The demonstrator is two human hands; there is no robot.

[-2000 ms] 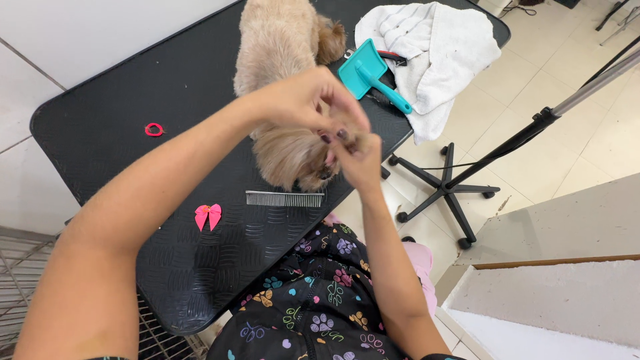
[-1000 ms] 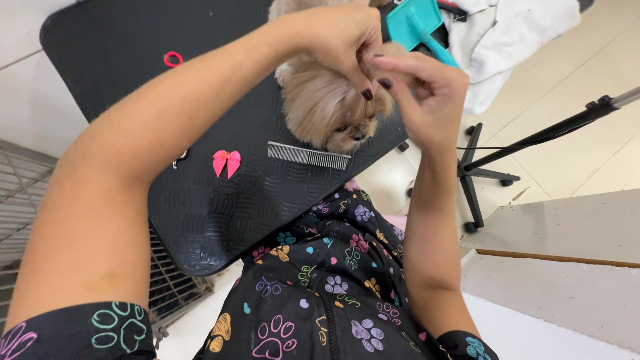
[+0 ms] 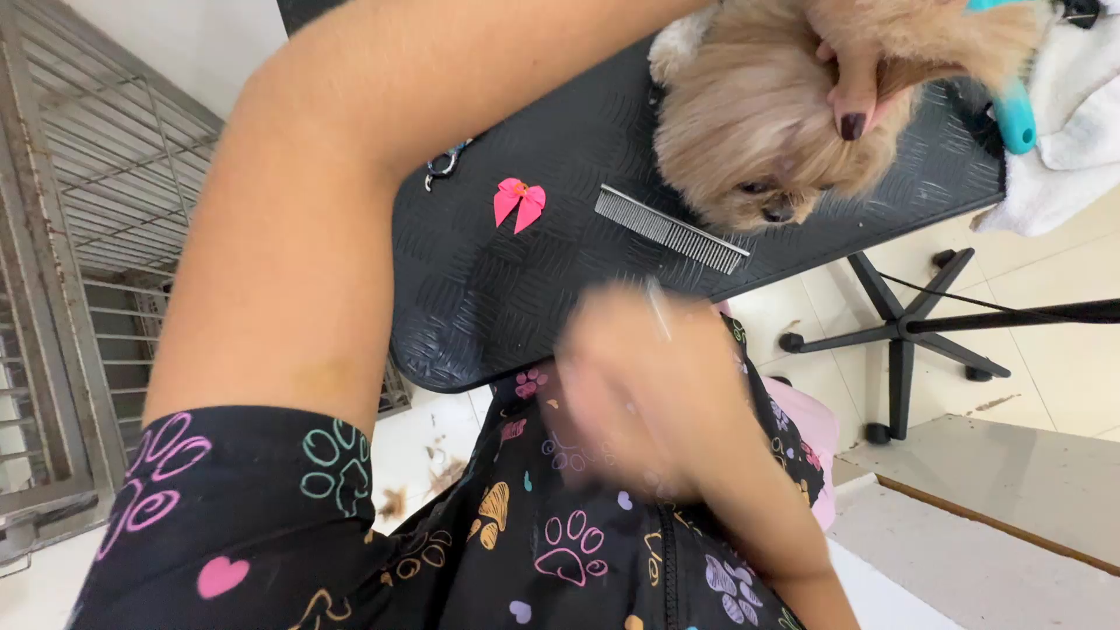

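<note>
A small tan long-haired dog (image 3: pixel 770 131) is on the black table, its face toward me. At its head, my left hand (image 3: pixel 857 96) is closed on a lock of its fur, with a thumb showing a dark nail. My right hand (image 3: pixel 647 385) is blurred over my lap at the table's near edge. A thin pale streak shows by its fingers; whether it holds anything cannot be told. The metal comb (image 3: pixel 672 229) lies between the dog and the table edge. A pink bow (image 3: pixel 520 205) lies left of the comb.
Scissors (image 3: pixel 446 164), partly hidden by my left arm, rest on the textured black table (image 3: pixel 455 297). A teal brush handle (image 3: pixel 1015 122) and a white towel (image 3: pixel 1067 131) are at the right. Wire cages (image 3: pixel 114 166) stand left; a black wheeled stand (image 3: pixel 901 328) is beyond the table.
My right hand has left the dog's head and come down toward me, over my lap. My left hand has stayed at the dog's head. The view has shifted closer.
</note>
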